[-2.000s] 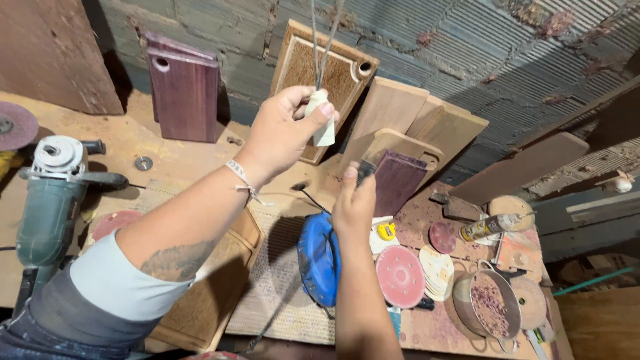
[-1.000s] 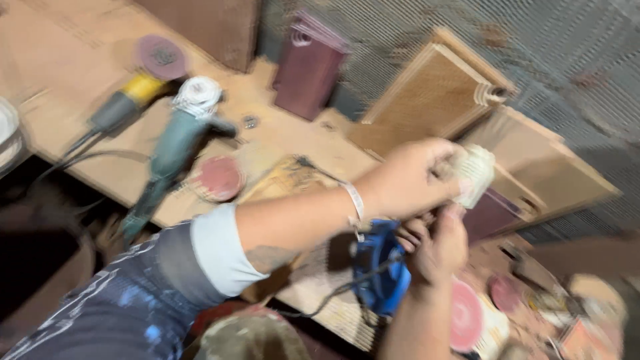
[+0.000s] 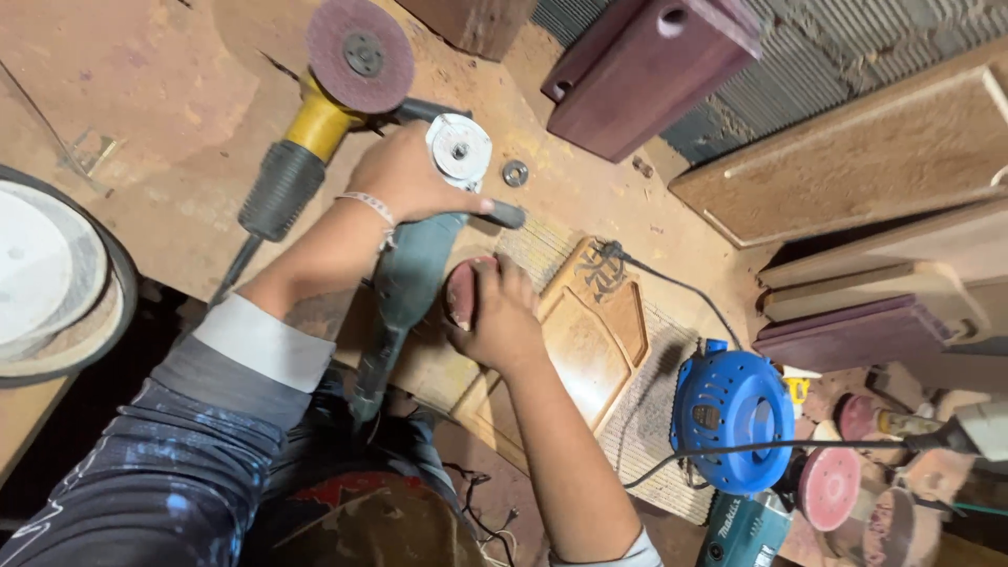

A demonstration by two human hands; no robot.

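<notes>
My left hand [image 3: 409, 173] is closed around the head of a teal angle grinder [image 3: 417, 268], its thumb against the black side handle [image 3: 504, 214]. The grinder's bare spindle faces up. My right hand [image 3: 500, 315] holds a reddish sanding disc [image 3: 463, 295] beside the grinder body. A metal flange nut [image 3: 515, 173] lies on the bench near the grinder head. Under and beyond my right hand is a carved wooden serving board [image 3: 587, 346] on ribbed matting.
A yellow and black grinder [image 3: 319, 126] with a flap disc lies at left. A blue vented power tool [image 3: 732, 421], a Makita tool [image 3: 744, 531] and a pink sanding disc [image 3: 829, 488] are at right. Purple wood boards [image 3: 654, 71] lean on the wall. A black cord [image 3: 803, 446] crosses at right.
Both hands have left the pale connector on the hanging cord. My left hand now grips the teal grinder and my right hand holds the reddish disc. The view has shifted left.
</notes>
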